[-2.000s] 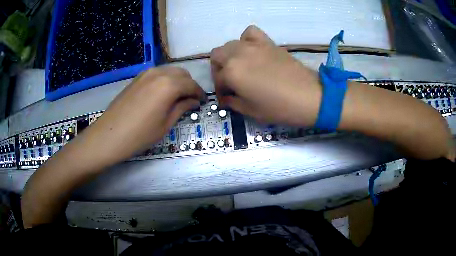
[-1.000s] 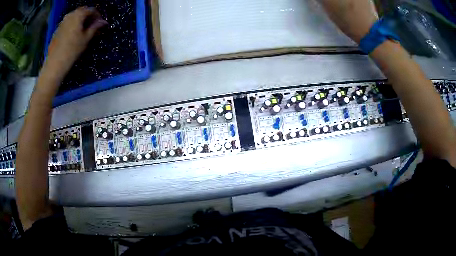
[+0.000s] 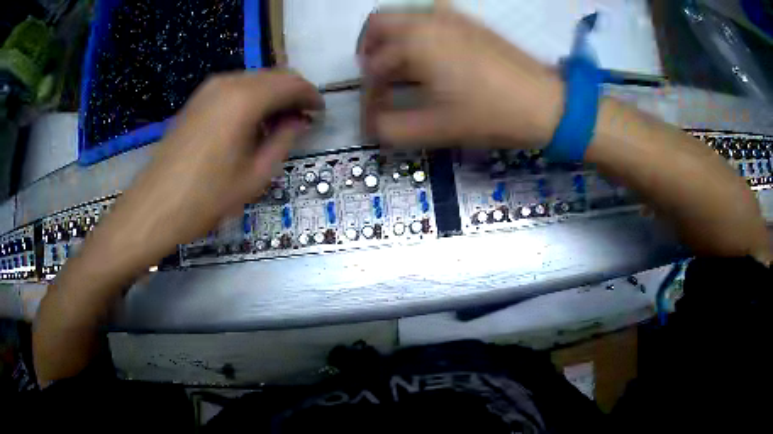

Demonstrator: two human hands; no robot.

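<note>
A PCB panel [image 3: 356, 203] lies in the rail in front of me, crowded with round capacitors and small blue parts. My left hand [image 3: 246, 127] is blurred above the panel's left part, fingers curled. My right hand [image 3: 449, 80] is blurred above the panel's right end and the rail's back edge, fingers curled, a blue strap [image 3: 578, 110] on its wrist. Blur and the curled fingers hide whether either hand holds a part.
Behind the rail, a blue bin [image 3: 165, 68] of small dark parts stands at the left and a white foam sheet [image 3: 326, 42] in a cardboard tray at the middle. A dark spacer [image 3: 445, 193] separates two panels. More panels continue left and right. A green object [image 3: 30, 63] is at far left.
My left hand has moved from over the blue bin rightward to the panel. My right hand has come down and left from over the foam sheet. The panels in front have shifted a little to the right.
</note>
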